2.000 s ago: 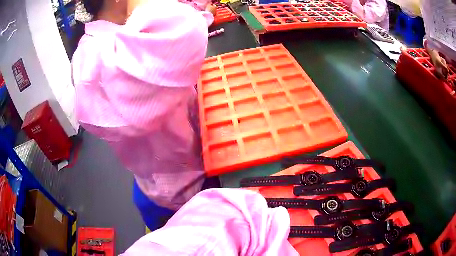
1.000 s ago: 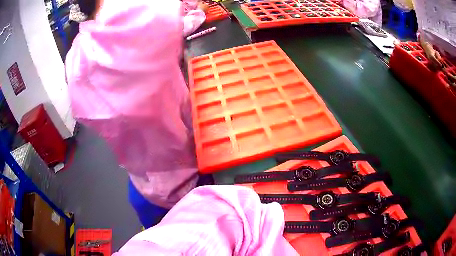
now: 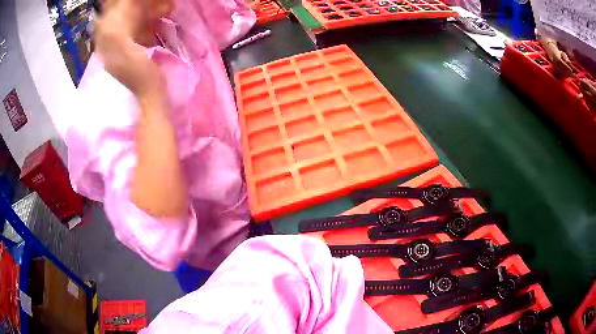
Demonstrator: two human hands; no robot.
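Several smartwatches with black straps lie face down across a red-orange watch tray [image 3: 439, 175] at the lower right; one watch [image 3: 420, 250] shows a shiny ring on its case back. The straps overlap one another. A pink striped sleeve of mine fills the bottom centre and covers the near left part of the tray. Neither of my hands is visible. A red-orange tray with bare square pockets [image 3: 340, 134] lies just beyond the watches.
A neighbour in a pink smock [image 3: 209, 163] stands at the left, a bare forearm raised. A filled red tray [image 3: 379, 13] is at the back, stacked red trays [image 3: 542, 98] at the right. The dark-green bench [image 3: 470, 111] runs between. A pale pen-like item [image 3: 251, 39] lies beyond the bare-pocket tray.
The neighbour has turned and raised a bare forearm and hand near the head. The trays and watches sit slightly further left and higher in view. My sleeve stays over the tray's near left part.
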